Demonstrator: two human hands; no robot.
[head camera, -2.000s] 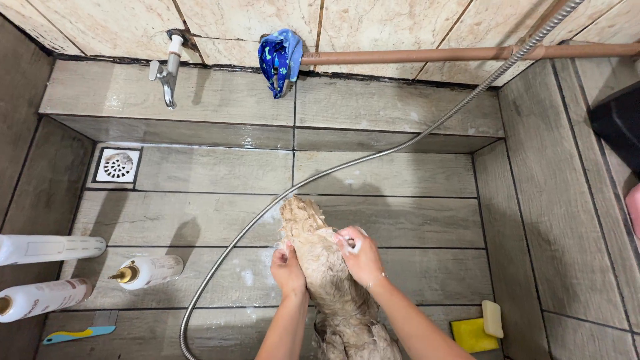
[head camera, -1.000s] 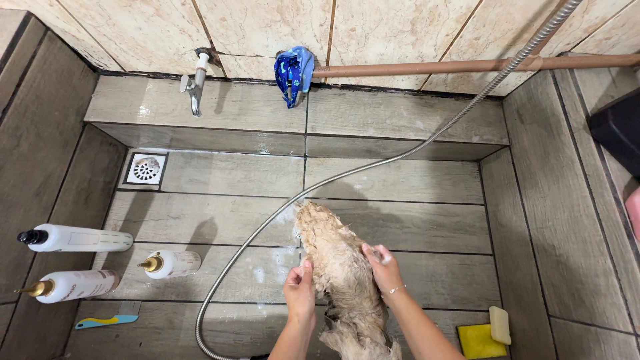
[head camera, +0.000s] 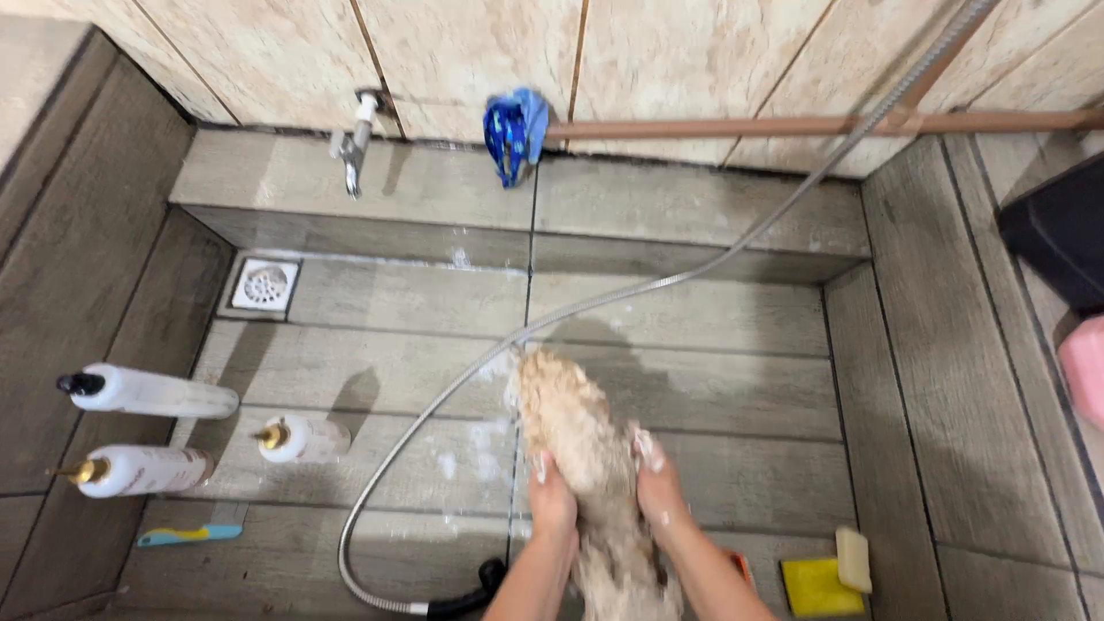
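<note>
A small wet dog (head camera: 586, 448) with pale, lathered, matted fur stands in the tiled wash area, seen from above. My left hand (head camera: 552, 500) rests against the left side of its body, thumb on the fur. On the opposite side my right hand (head camera: 657, 483), with white foam on its fingers, presses against the coat. Part of each hand's fingers is hidden by the fur. A flexible metal shower hose (head camera: 517, 332) curves past the dog's far end, and its black handle (head camera: 470, 599) lies left of my left forearm.
White bottles (head camera: 159, 392) stand at the left, near a blue and yellow comb (head camera: 190, 535). A floor drain (head camera: 265, 284) and tap (head camera: 352, 155) are farther back. A yellow sponge (head camera: 819, 586) and soap bar (head camera: 853, 559) lie at lower right. A blue cloth (head camera: 515, 134) hangs by the pipe (head camera: 690, 129).
Both hands have moved along the dog's sides, toward the near part of its body. The view has shifted, and the hose's black handle now shows more.
</note>
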